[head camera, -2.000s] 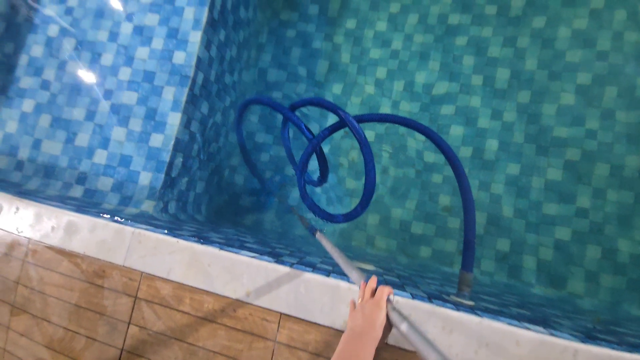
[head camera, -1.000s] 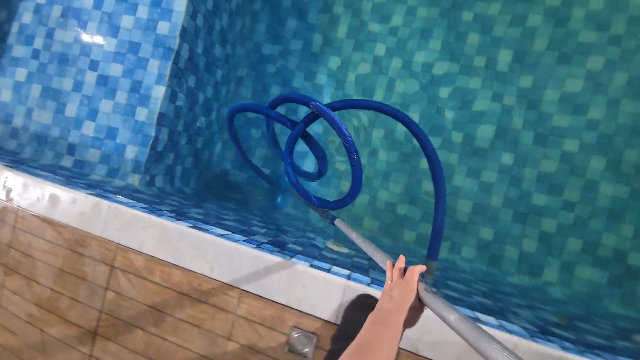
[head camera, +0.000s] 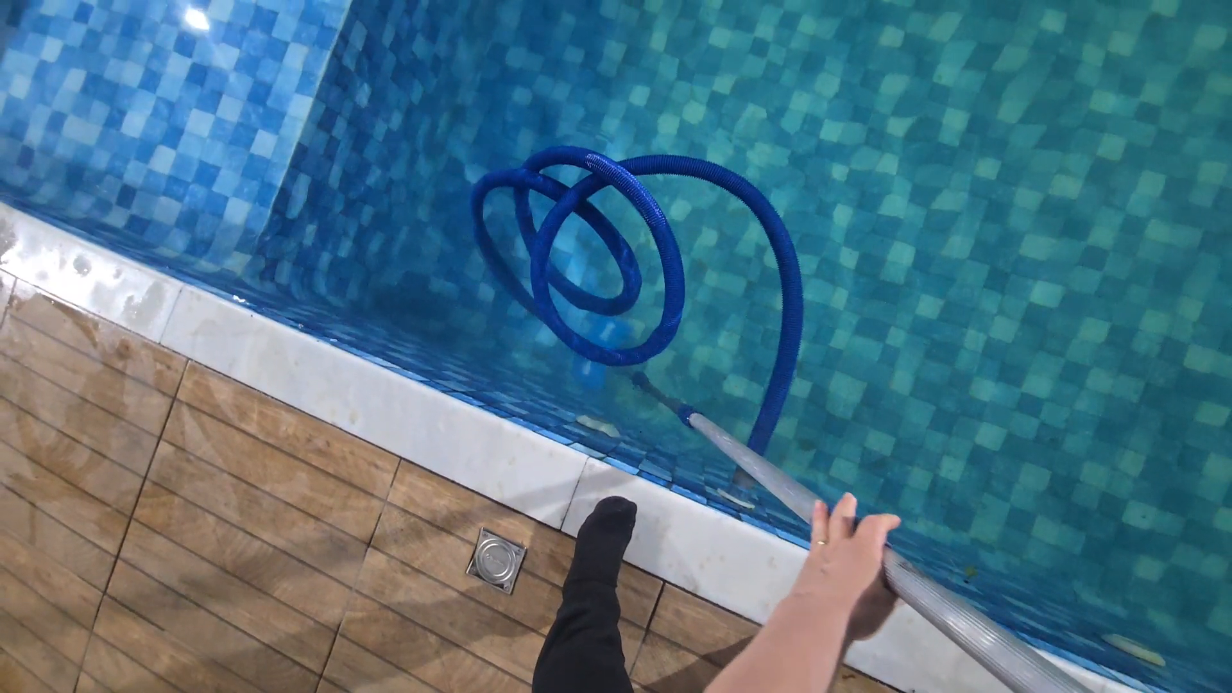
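My left hand (head camera: 847, 563) holds a ribbed grey telescopic pole (head camera: 962, 616), with the thumb on the right side and a ring on one finger. The pole slopes from the lower right corner over the pool edge into the water, and its far end has a blue collar (head camera: 686, 415). Beyond that end, a blue corrugated pool hose (head camera: 791, 289) lies in overlapping loops in the water, its right part running down to the pool wall. Below the loops, a blurred light-blue object (head camera: 597, 361) shows underwater; its kind is unclear. My right hand is out of view.
White stone coping (head camera: 385, 414) runs diagonally beside wood-look deck tiles (head camera: 260, 539). A square metal floor drain (head camera: 498, 559) is set in the deck. A foot in a dark sock (head camera: 608, 525) rests at the coping. A shallower tiled ledge (head camera: 164, 125) is at upper left.
The foot and more of the dark-clothed leg have come into view. My left hand stays on the pole. The pole's far end has shifted relative to the hose loops.
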